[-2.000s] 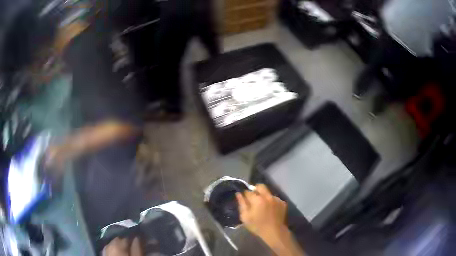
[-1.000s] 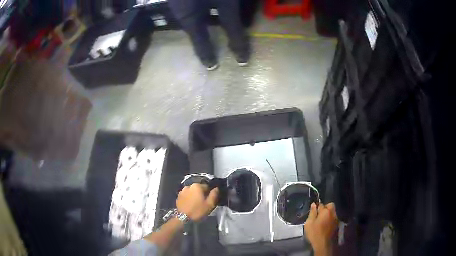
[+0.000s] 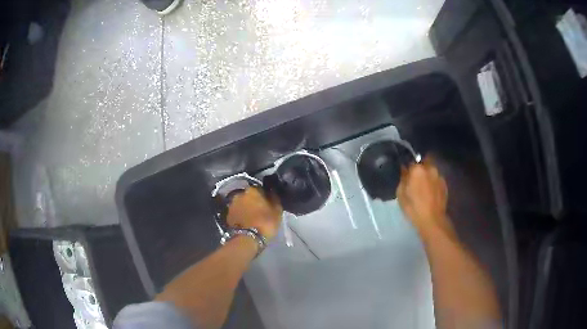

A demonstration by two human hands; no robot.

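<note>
Three white-and-black cameras are inside a black tote (image 3: 283, 122), over a pale grey divider sheet (image 3: 341, 283). My left hand (image 3: 254, 212) grips the left camera (image 3: 233, 185) and is against the middle camera (image 3: 302, 183); whether it holds both is hard to tell. My right hand (image 3: 423, 193) grips the right camera (image 3: 384, 169) by its right side. White stick antennas (image 3: 344, 199) point toward me, and a thin dark wire lies near the middle camera. My fingertips are partly hidden and blurred.
Another tote with rows of white cameras (image 3: 80, 289) stands at the lower left. Dark stacked totes (image 3: 524, 103) with pale labels rise on the right. Speckled grey floor lies beyond the tote. A shoe tip (image 3: 161, 5) shows at the top edge.
My view has come closer over the tote. Both hands have moved with the cameras from its near part to its far wall. The bystander's legs have left the view, except a shoe tip.
</note>
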